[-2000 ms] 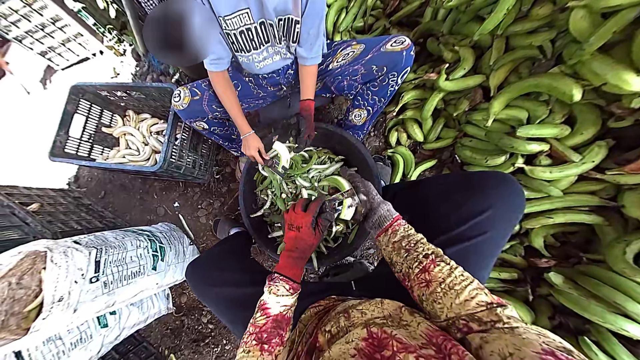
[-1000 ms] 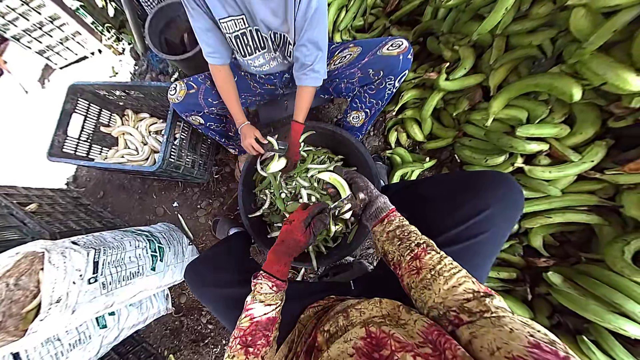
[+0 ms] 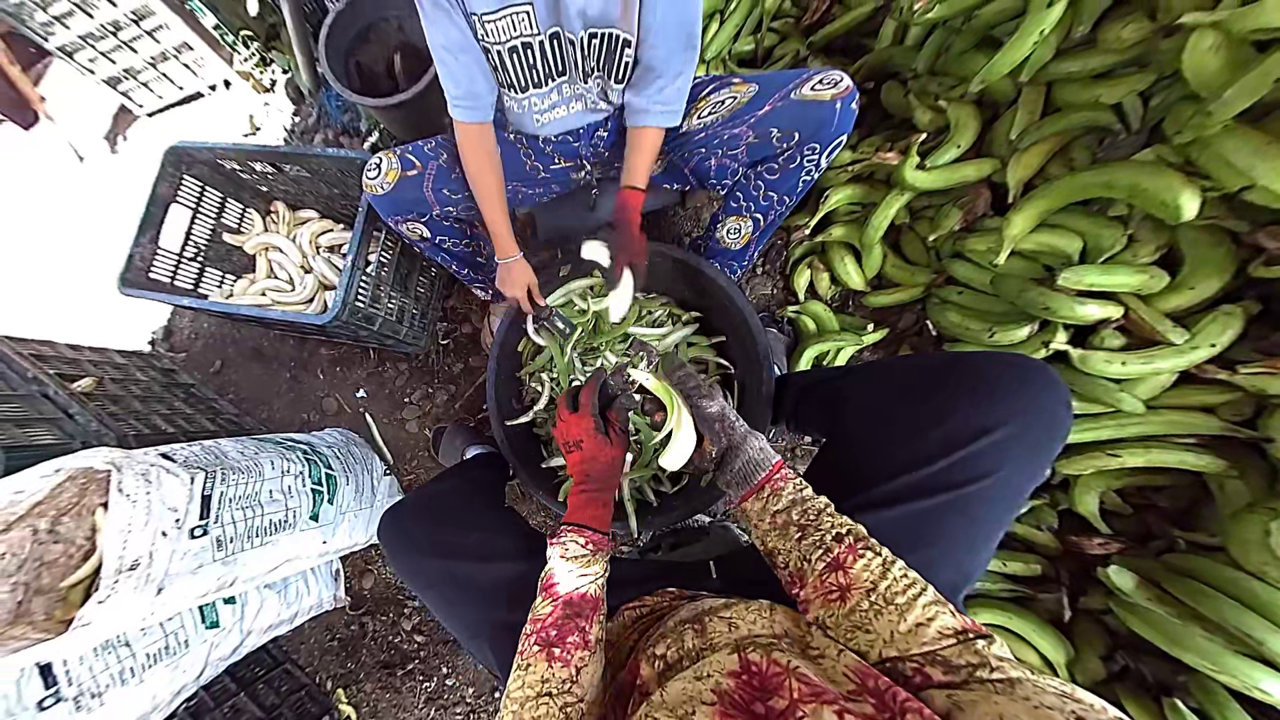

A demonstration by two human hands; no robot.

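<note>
My left hand, in a red glove with dark fingertips, is closed over the near left part of a black round tub; its fingers hide what they hold. My right hand, in a grey knitted glove, grips a partly peeled green banana, its pale flesh showing and a strip of skin hanging at its left. Beneath both hands, green and whitish peel strips fill the tub. Across it, a co-worker's red-gloved hand holds a pale peeled banana, and their bare hand holds a dark tool.
A dark plastic crate with peeled bananas stands at the left, a grey bucket behind it. White printed sacks lie at the lower left beside another crate. Green bananas are heaped along the right.
The banana in my right hand shows more pale flesh, and a strip of skin now hangs from it. The co-worker's gloved hand has risen from the peels with a pale banana.
</note>
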